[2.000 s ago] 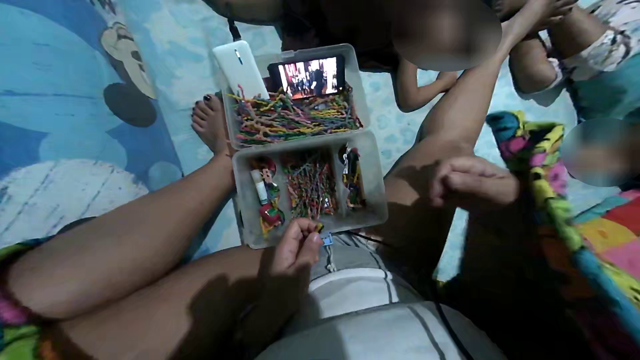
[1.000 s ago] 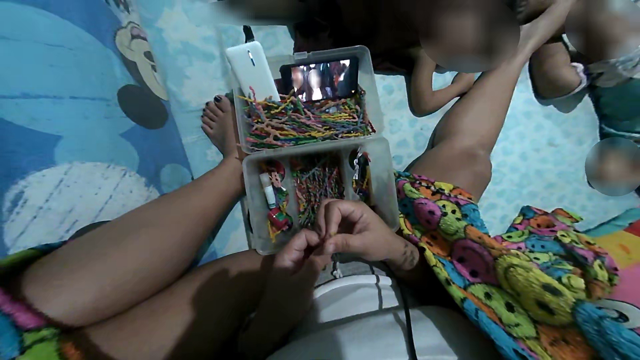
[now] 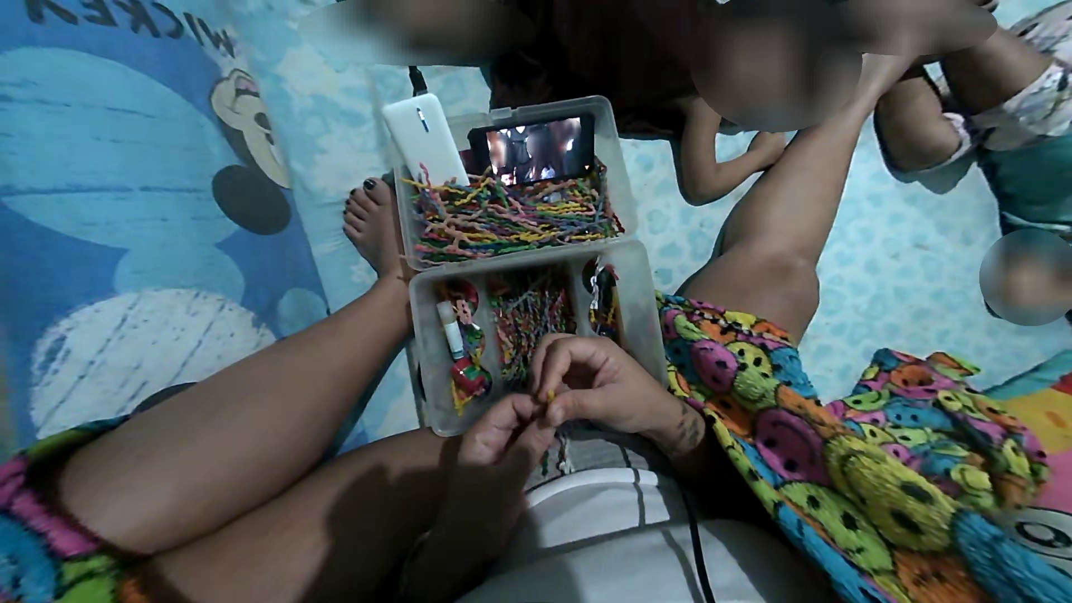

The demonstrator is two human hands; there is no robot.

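Note:
My left hand (image 3: 502, 435) and my right hand (image 3: 599, 385) meet fingertip to fingertip over the near edge of a translucent plastic organizer box (image 3: 646, 335). Between their fingertips is a small yellow piece of cord (image 3: 550, 396), pinched by both. Pale and dark strands (image 3: 563, 456) hang just below, over my lap. The box's middle compartment holds multicoloured braided cords (image 3: 532, 314). A white tube (image 3: 450, 329) and a red and green thread bundle (image 3: 470, 377) lie in its left compartment. More twisted cords (image 3: 511, 218) fill the open lid.
A white power bank (image 3: 425, 138) and a phone with a lit screen (image 3: 536, 151) lean in the lid. My bare legs flank the box. A smiley-patterned blanket (image 3: 804, 444) lies at right. Other people's limbs are at the top and right. A dark cable (image 3: 697, 544) crosses my lap.
Two seconds ago my right hand was off to the right, above my leg. It has come left to meet my left hand, and both hands now touch at the fingertips.

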